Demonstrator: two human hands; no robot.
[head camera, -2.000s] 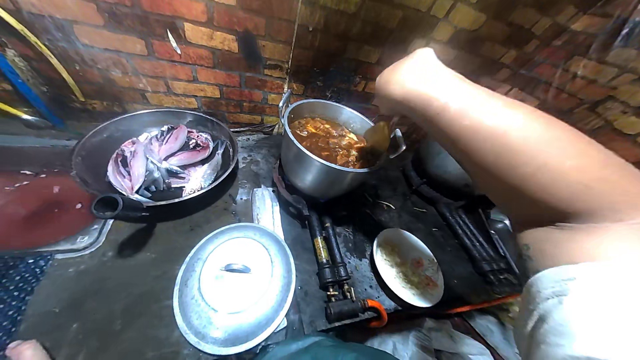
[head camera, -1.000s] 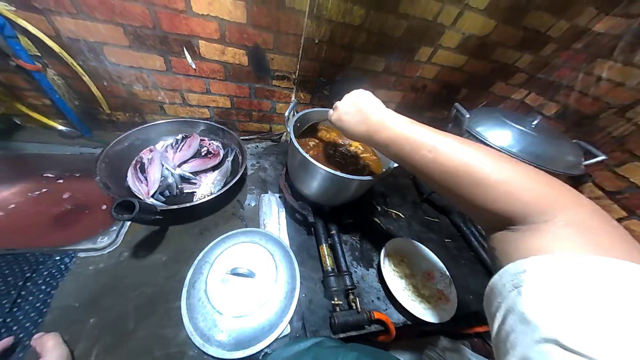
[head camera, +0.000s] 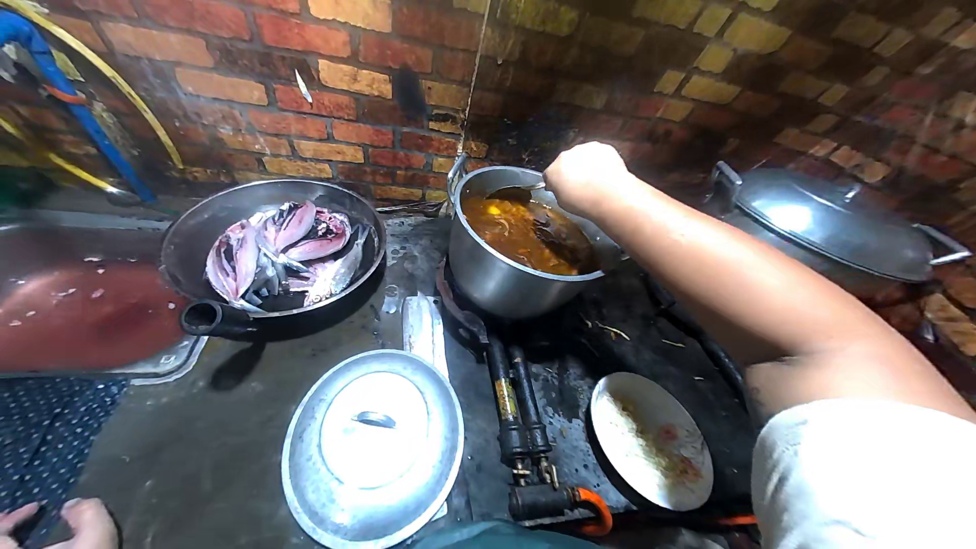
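Observation:
My right hand (head camera: 587, 177) is closed on the handle of a ladle (head camera: 512, 193), over the back rim of an aluminium pot (head camera: 499, 286). The ladle's bowl lies at the surface of a brown stew (head camera: 526, 236) in the pot, which sits on a gas burner (head camera: 461, 313). At the bottom left edge, my left hand (head camera: 80, 524) shows in part, fingers apart, over the counter beside a dotted dark cloth (head camera: 53, 427); nothing is seen in it. An aluminium lid (head camera: 374, 450) lies in front of the pot, to its left.
Cut fish (head camera: 286, 248) lie in a frying pan (head camera: 179, 252), its handle toward me. Left of it is a sink basin (head camera: 91, 320) of reddish water. A soiled white plate (head camera: 648, 442) lies right of the burner pipes (head camera: 518, 404). A lidded pot (head camera: 839, 221) stands at the right, against the brick wall.
My right hand was at the pot's right side two seconds ago, with a wooden-looking tool end in the stew; it is now over the back rim. The ladle's bowl has come into sight.

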